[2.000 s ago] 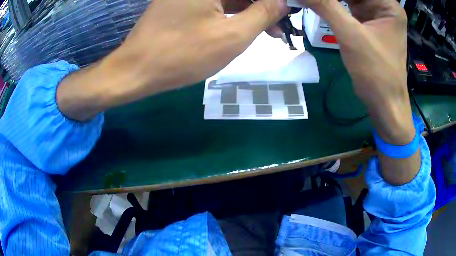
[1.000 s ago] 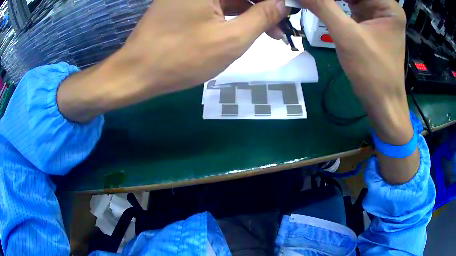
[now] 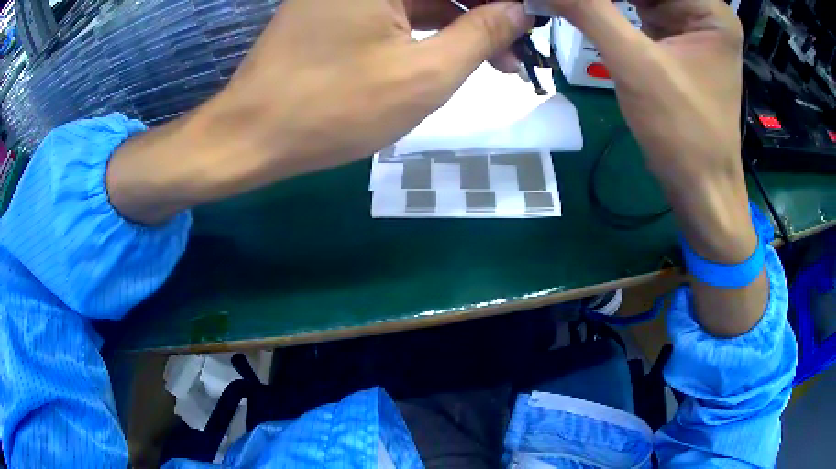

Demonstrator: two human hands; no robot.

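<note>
My left hand [image 3: 367, 82] and my right hand [image 3: 674, 101] meet at the top edge, fingertips close together and partly cut off. Between them is a small black module with a dark strip [image 3: 533, 66] hanging down below my left fingers; most of it is hidden. A small pale piece shows at the fingertips. Below the hands a release liner sheet [image 3: 467, 203] lies on the green mat, with grey L-shaped pads and small grey rectangles in rows. Its upper layer [image 3: 513, 128] is white and curls over the pads.
Clear blister trays [image 3: 128, 64] are stacked at the left. A white box with a red mark [image 3: 573, 59] stands behind my right hand. A thin black cable [image 3: 600, 197] loops on the mat. Black units [image 3: 788, 137] stand far right. Crumpled white paper [image 3: 206, 385] lies below the bench edge.
The hands have hardly moved. The pale piece at the fingertips looks smaller and greyer than before, and the hanging dark strip has shifted slightly.
</note>
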